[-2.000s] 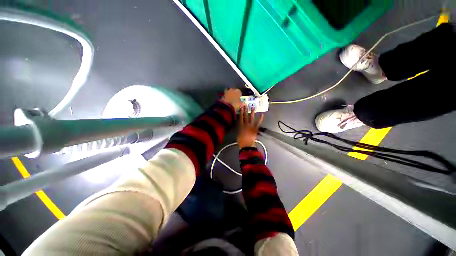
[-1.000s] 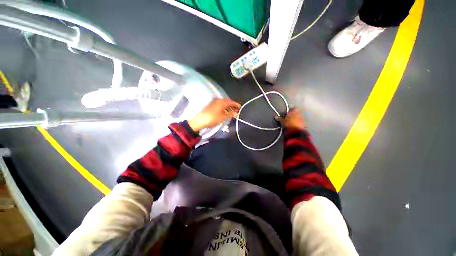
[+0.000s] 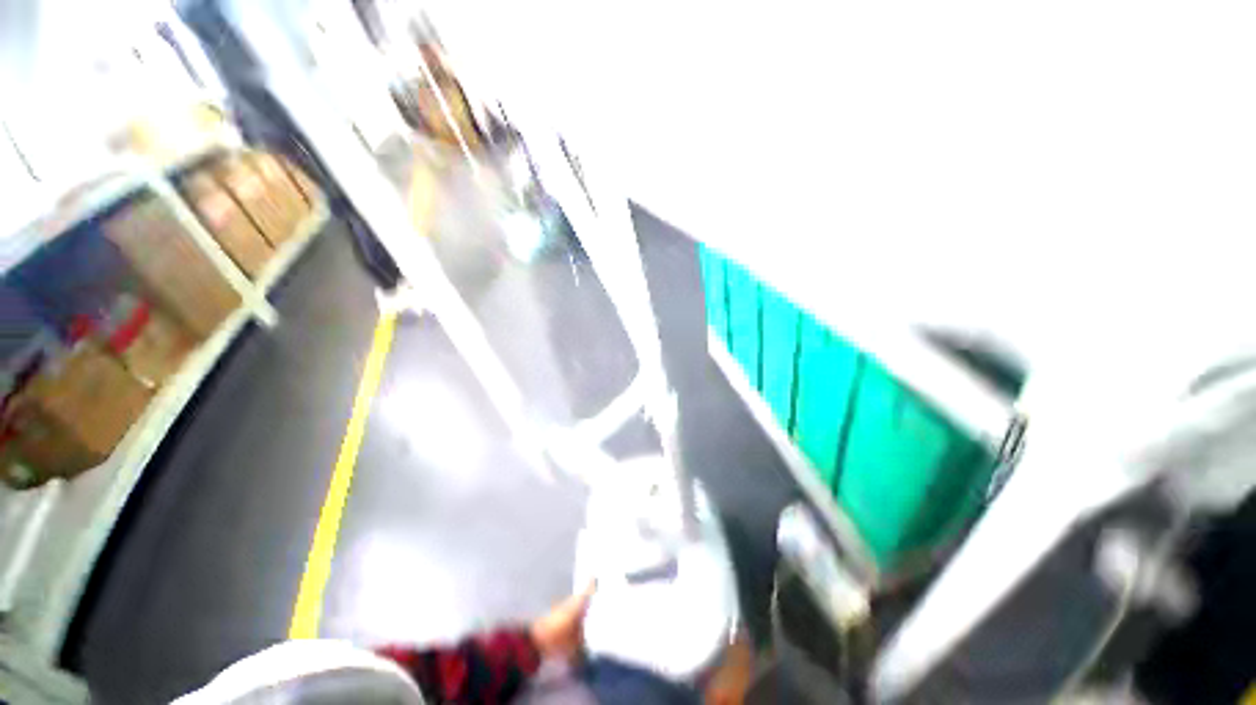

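Observation:
The round white garment steamer base (image 3: 658, 606) stands on the floor low in the centre, blurred by motion. My left hand (image 3: 562, 628) is at its left side, fingers against the edge; its grip is not clear. My right hand (image 3: 729, 678) is at its lower right side, small, blurred and partly cut off by the bottom edge. Pale steamer poles (image 3: 636, 296) rise from the base toward the top. The white power strip (image 3: 815, 562) shows blurred on the floor to the right, beside the green crate.
The green crate (image 3: 827, 413) stands right of the steamer under the white worktable (image 3: 854, 152). A white table leg (image 3: 964, 606) slants at the lower right. A shelf with cardboard boxes (image 3: 97, 413) is at the left. A yellow floor line (image 3: 344, 482) runs beside it. A blurred person (image 3: 441, 110) is at the back.
The view has swung up and left. My hands have left the cord loops and are now at the steamer base's sides. The worktable and shelf have come into view.

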